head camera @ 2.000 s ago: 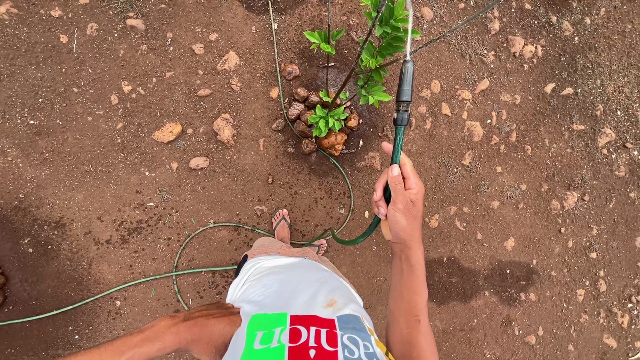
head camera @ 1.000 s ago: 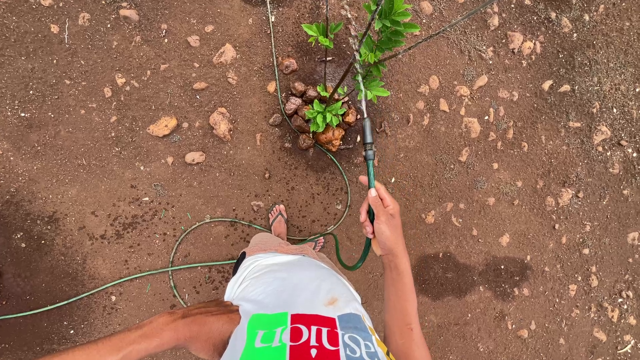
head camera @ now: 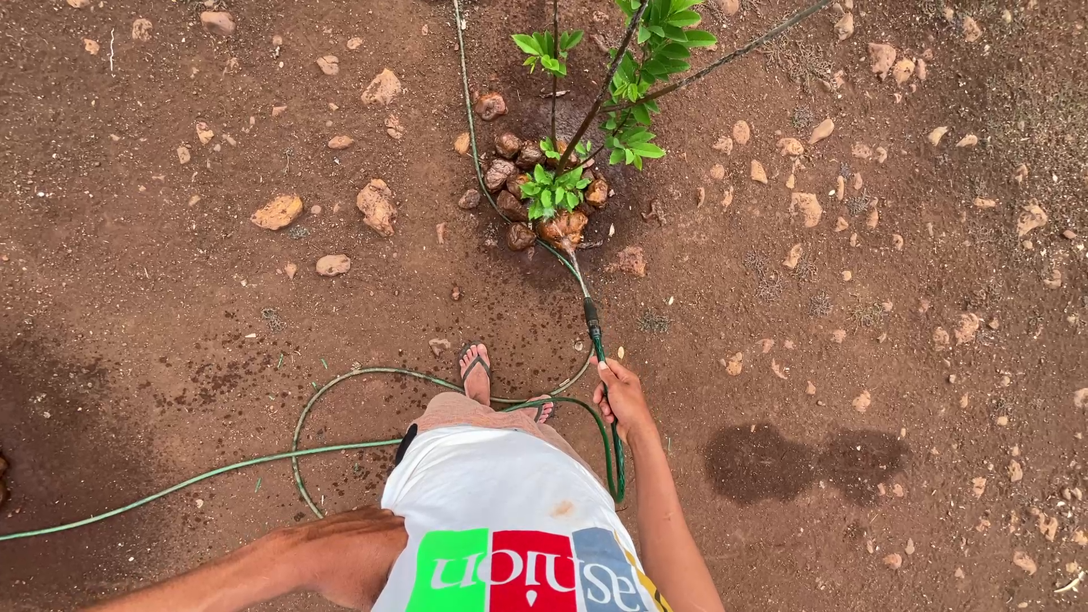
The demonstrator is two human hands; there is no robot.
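My right hand (head camera: 622,396) is closed around a green garden hose (head camera: 614,463), just behind its black spray nozzle (head camera: 592,316). A jet of water (head camera: 579,270) leaves the nozzle and strikes the wet brown stones (head camera: 563,228) at the foot of a young tree (head camera: 595,110) with green leaves. Several more wet stones ring its thin stems. At the lower left my left arm (head camera: 280,557) is bent toward my side; the hand itself cannot be made out, and what it does is hidden.
The hose loops over the reddish soil around my sandalled feet (head camera: 476,370), with one length running left and another up past the stones. Loose rocks (head camera: 376,206) are scattered on both sides. Dark wet patches (head camera: 761,463) mark the ground at right and far left.
My right hand has moved down toward my body with the hose. The nozzle and its jet, earlier up beside the leaves, have come down to the near side of the stones.
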